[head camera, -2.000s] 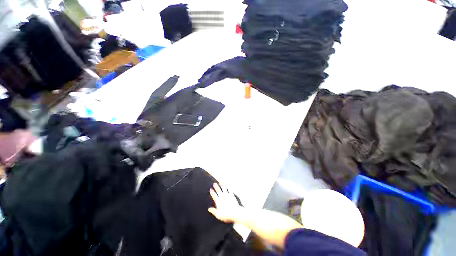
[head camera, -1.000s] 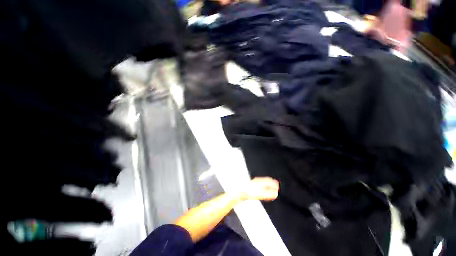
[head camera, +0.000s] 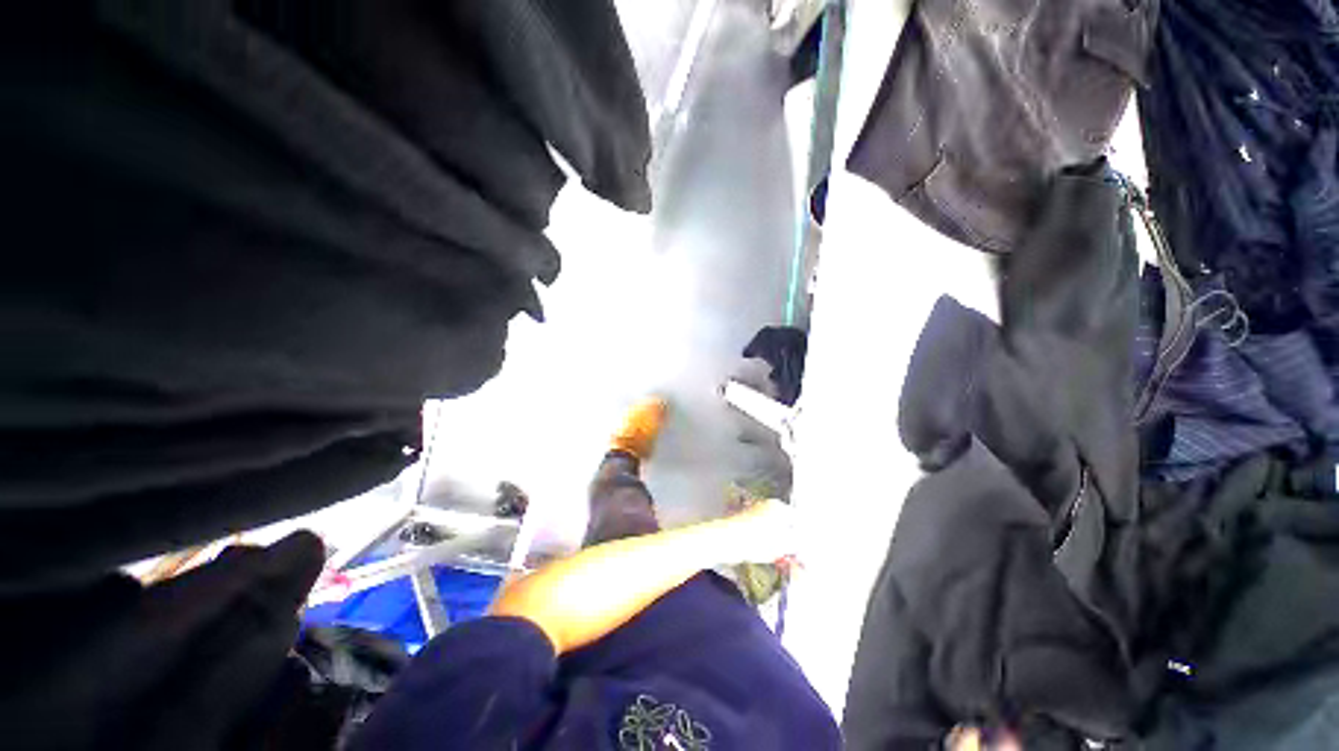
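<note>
My left hand (head camera: 764, 530) is small and washed out at the white table's (head camera: 859, 316) near edge; its fingers and any hold cannot be made out. A small skin-coloured patch at the bottom edge looks like part of my right hand (head camera: 981, 739), mostly cut off and blurred, over the dark garments. A black jacket-like garment (head camera: 955, 587) lies loosely on the table, with more dark garments (head camera: 1234, 587) to its right. A brown-grey garment (head camera: 991, 103) lies farther up the table.
Black garments (head camera: 265, 294) hang close on the left. Below them are pale metal bars (head camera: 429, 599) and something blue (head camera: 385, 605). A foot in an orange shoe (head camera: 640, 426) stands on the grey floor (head camera: 720, 220). A navy striped garment (head camera: 1234, 389) lies at the right.
The view has turned down toward the floor and my body. The hanging garments stay at left. My left hand has shifted from over the black garments to the table edge.
</note>
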